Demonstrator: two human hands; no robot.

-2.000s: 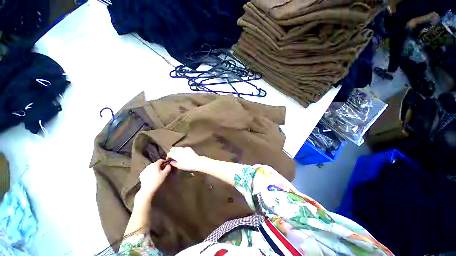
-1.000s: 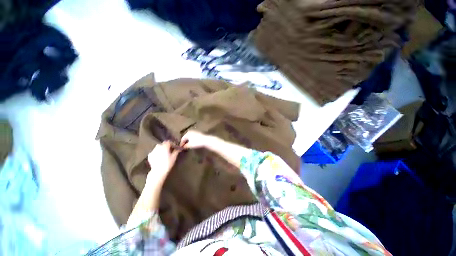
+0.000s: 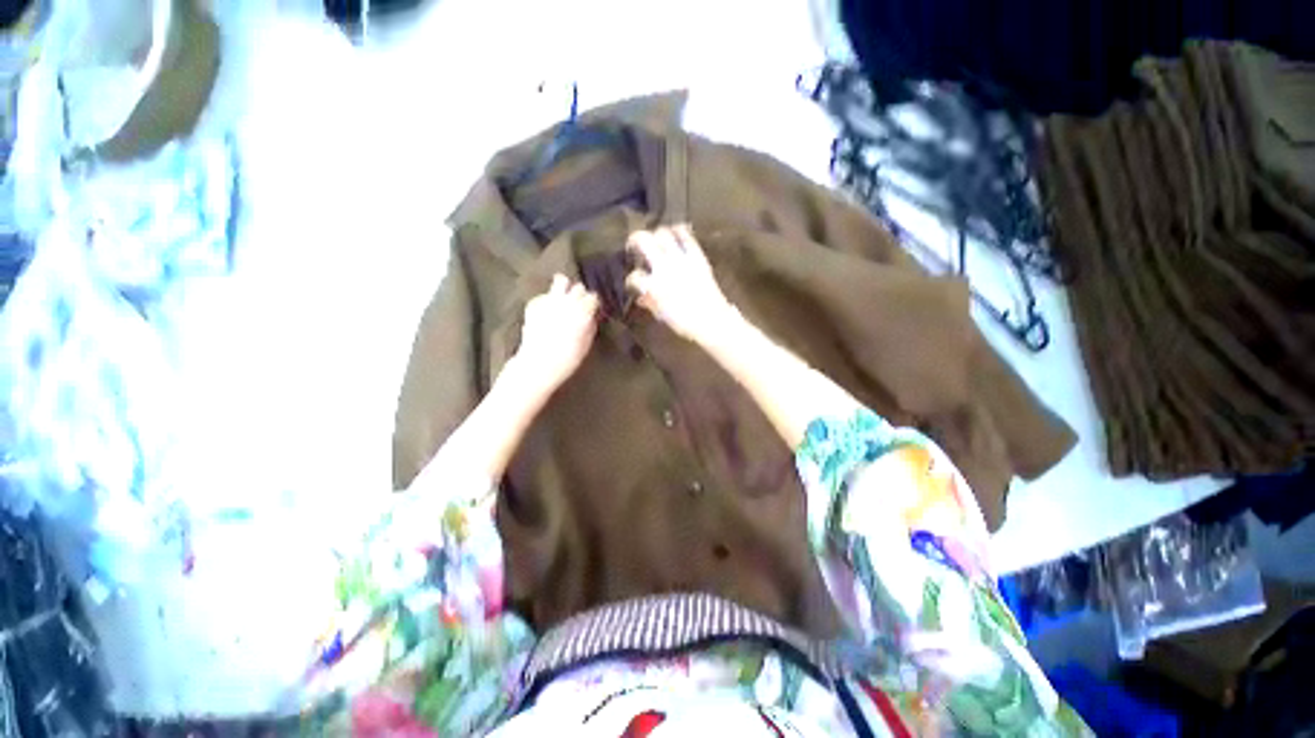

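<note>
A camel-brown jacket [image 3: 764, 274] lies on the white table, its collar at the far end. A black hanger [image 3: 573, 133] sits in its neck, hook pointing away. The front edges meet down the middle, with several small buttons [image 3: 668, 418] showing. My left hand [image 3: 560, 320] is on the front edge just left of the upper opening, fingers bent onto the cloth. My right hand [image 3: 675, 277] grips the other edge beside it, a small gap apart. The fingertips are partly blurred.
A tangle of black hangers [image 3: 952, 188] lies right of the jacket. A stack of brown jackets [image 3: 1168, 289] is at the right table edge, with dark navy cloth [image 3: 1010, 43] behind. Clear plastic bags [image 3: 1183, 577] are below right. Pale-blue plastic [image 3: 116, 317] and a tan roll [image 3: 170, 79] lie left.
The view has swung left, so the jacket appears more upright and the stack farther right. My hands have moved from pinching together to slightly apart, nearer the collar. The jacket front lies flatter.
</note>
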